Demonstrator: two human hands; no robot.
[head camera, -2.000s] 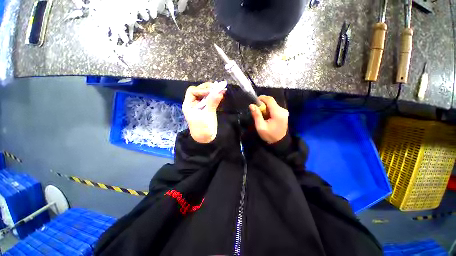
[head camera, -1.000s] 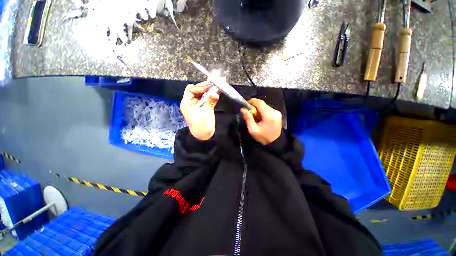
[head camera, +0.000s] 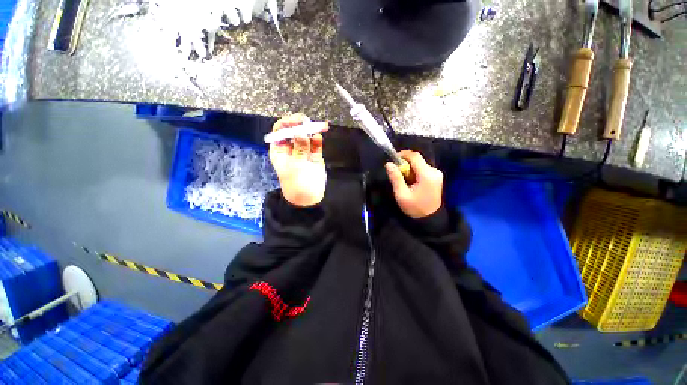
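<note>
My left hand (head camera: 300, 169), bare and palm up, holds a slender white moulded part (head camera: 295, 132) crosswise in its fingers, near the bench edge. My right hand (head camera: 419, 186), bare, is closed around the short yellowish handle of a tool (head camera: 374, 128). The tool's long pale shaft points up and left, its thin tip over the bench edge. The tool and the part are apart. Most of the handle is hidden in my right hand.
The speckled bench (head camera: 316, 75) bears a white parts pile (head camera: 218, 19), a black drum (head camera: 410, 34), snips (head camera: 526, 79), wood-handled irons (head camera: 576, 92), a thin pale-handled tool (head camera: 642, 144) and a phone (head camera: 68, 26). Below are a parts bin (head camera: 226, 177), blue tub (head camera: 520, 248) and yellow crate (head camera: 621, 263).
The tool was over the part in my left hand one second ago; now they are apart. My right hand has moved right. The part now lies crosswise in the more open left hand. The view has shifted slightly.
</note>
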